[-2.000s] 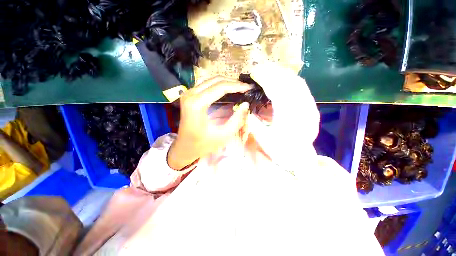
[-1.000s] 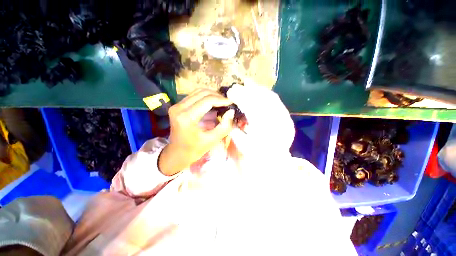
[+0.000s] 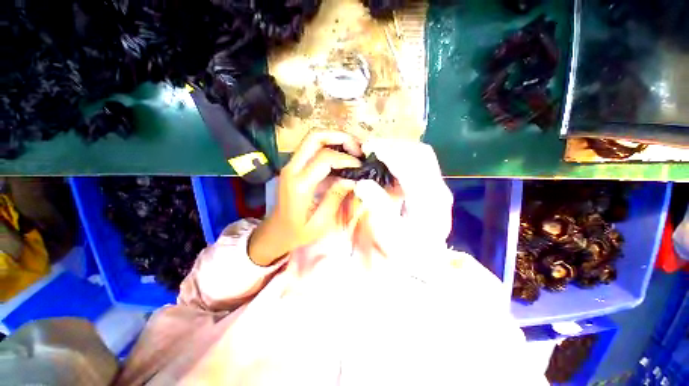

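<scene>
A black, glossy ruffled flower head (image 3: 370,170) is held between both hands at the bench's front edge, in front of the cardboard. My left hand (image 3: 313,188) is bare and grips its left side with thumb and fingers. My right hand (image 3: 412,185) looks white, probably gloved, and is badly overexposed; its fingers close on the right side. The fingers hide much of the flower head. The cardboard mat (image 3: 302,113) lies beyond the hands with a whitish glue dish (image 3: 347,79) on it.
A black tool with a yellow band (image 3: 227,136) lies left of the cardboard. A black heap (image 3: 98,56) covers the bench's left. More dark pieces (image 3: 521,71) lie at right. Blue bins hold black pieces (image 3: 155,226) and brown pieces (image 3: 566,249) below. Yellow clothing shows far left.
The view has shifted. Both hands still hold the flower head; it now shows wider and flatter between them, and the left fingers have moved over its top.
</scene>
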